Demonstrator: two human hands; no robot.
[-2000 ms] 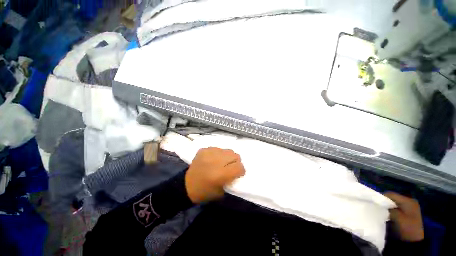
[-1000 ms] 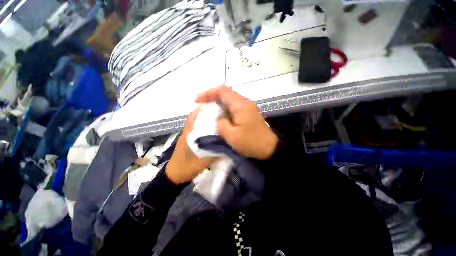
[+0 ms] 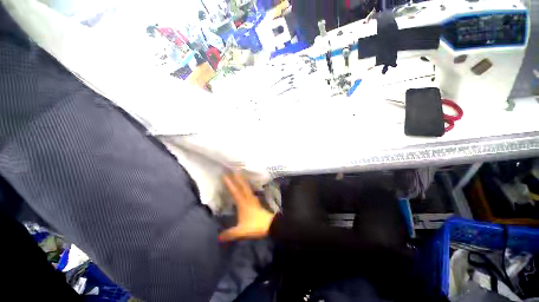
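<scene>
A large grey checked fabric panel (image 3: pixel 118 177) is raised across the left side, close to the camera. Its white lining side (image 3: pixel 112 65) shows along the upper edge and runs down to the table's front edge. My right hand (image 3: pixel 248 209) is blurred, its fingers spread against the lower part of the white fabric, not visibly closed on it. My left hand is not in view; a black sleeve shows at the lower left, beside the checked panel.
The white sewing machine (image 3: pixel 479 65), with black strips (image 3: pixel 387 41) across its head, stands at the upper right. A black smartphone (image 3: pixel 424 112) lies over red-handled scissors (image 3: pixel 452 115) on the table (image 3: pixel 354 133). A blue crate (image 3: pixel 443 259) holding scraps stands at the lower right.
My hands were together on bunched white and dark fabric; now the large checked panel is spread up at the left and my right hand is apart, fingers spread. The view has shifted.
</scene>
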